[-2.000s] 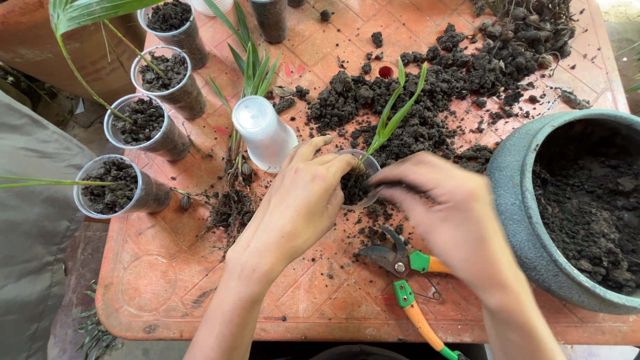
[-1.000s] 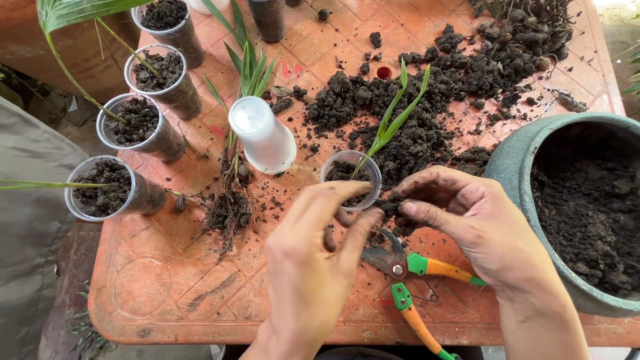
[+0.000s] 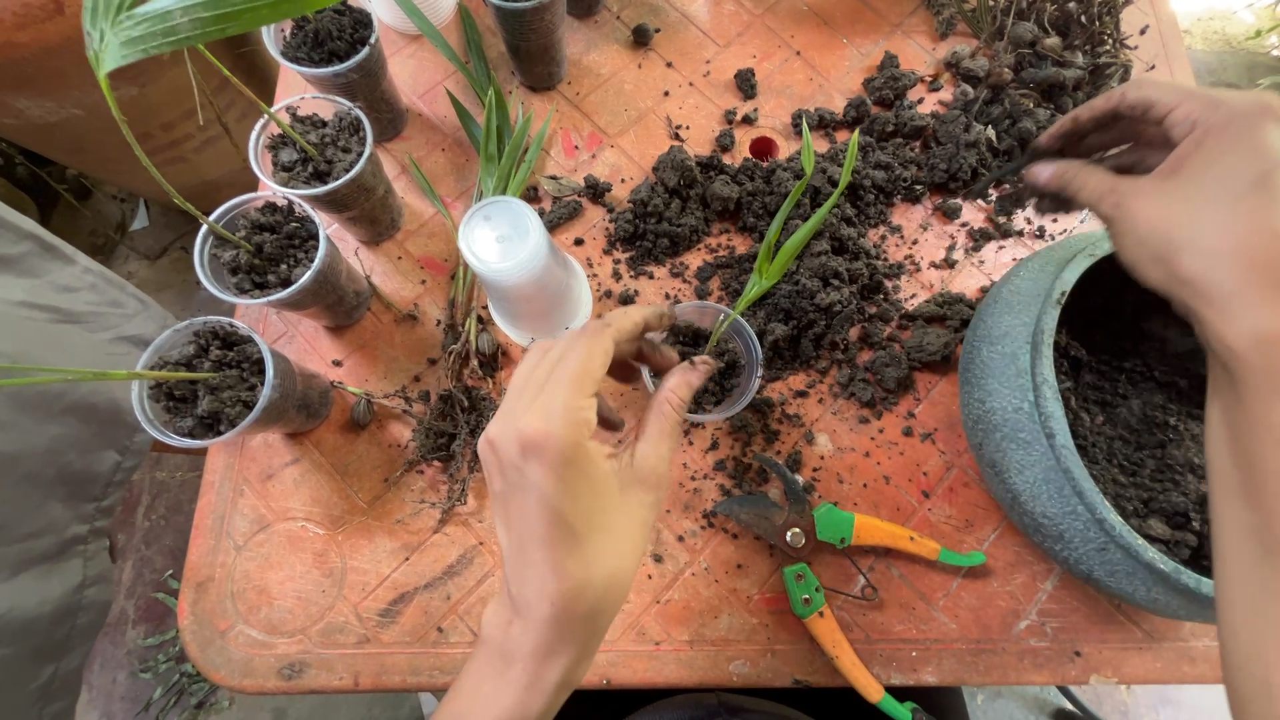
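My left hand is at the clear plastic cup, its thumb and fingers at the rim around the soil. A green seedling stands in this cup, leaning right. My right hand is above the heap's right end, over the large pot's far rim, fingers bent around some dark material that I cannot make out well. Loose dark soil lies behind and right of the cup. Upside-down clear cups stand left of it, beside bare-rooted seedlings.
Soil-filled cups with seedlings line the left side of the orange table. Pruning shears with green and orange handles lie spread near the front. A grey-blue pot of soil stands at right. A root clump lies at the back right.
My right hand has moved from beside the cup to the back right, over the soil. My left hand, in front of the cup a second ago, is now at its rim.
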